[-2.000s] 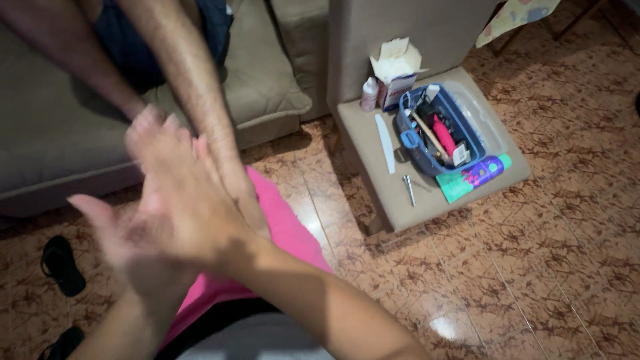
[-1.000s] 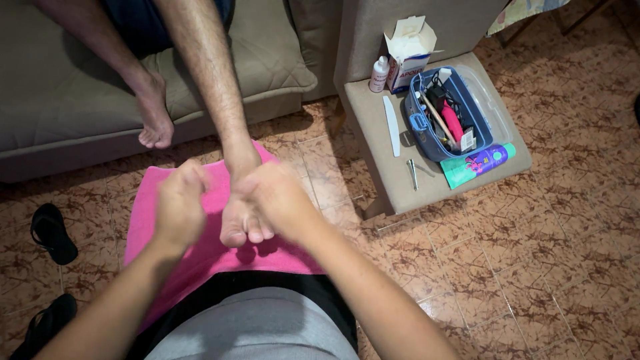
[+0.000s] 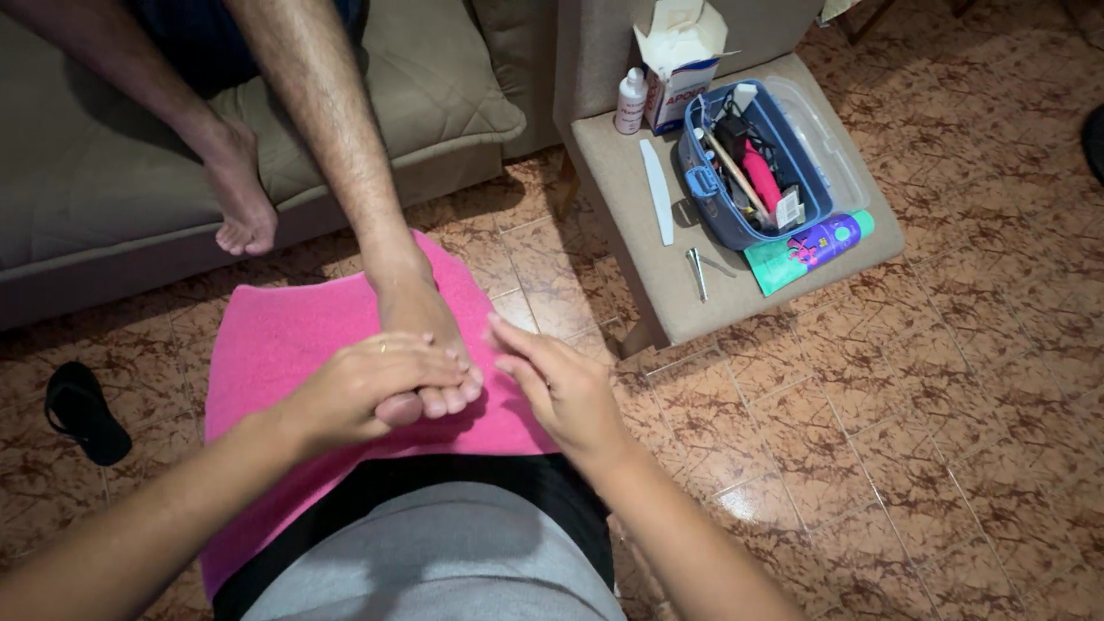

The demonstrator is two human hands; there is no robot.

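Note:
A person's bare foot (image 3: 418,310) rests on the pink towel (image 3: 285,345) spread over my lap. My left hand (image 3: 371,379) lies across the top of that foot near the toes, its fingers over it and a ring on one finger. My right hand (image 3: 556,379) is just to the right of the toes, off the foot, fingers loosely bent and apart, holding nothing. The person's other foot (image 3: 241,194) hangs at the edge of the sofa. The soles of both feet are hidden.
A beige chair (image 3: 617,259) at right bears a blue plastic box (image 3: 720,207) of tools, a nail file (image 3: 657,191), nail clippers (image 3: 697,274), a tube (image 3: 806,250), a small bottle (image 3: 631,102) and an opened carton (image 3: 681,78). A black flip-flop (image 3: 86,412) lies on the tiled floor, left of the towel.
Two seconds ago my hands were together above the towel; they are apart now. Since one second ago my left hand has come onto the foot, and my right hand has moved off it to the right.

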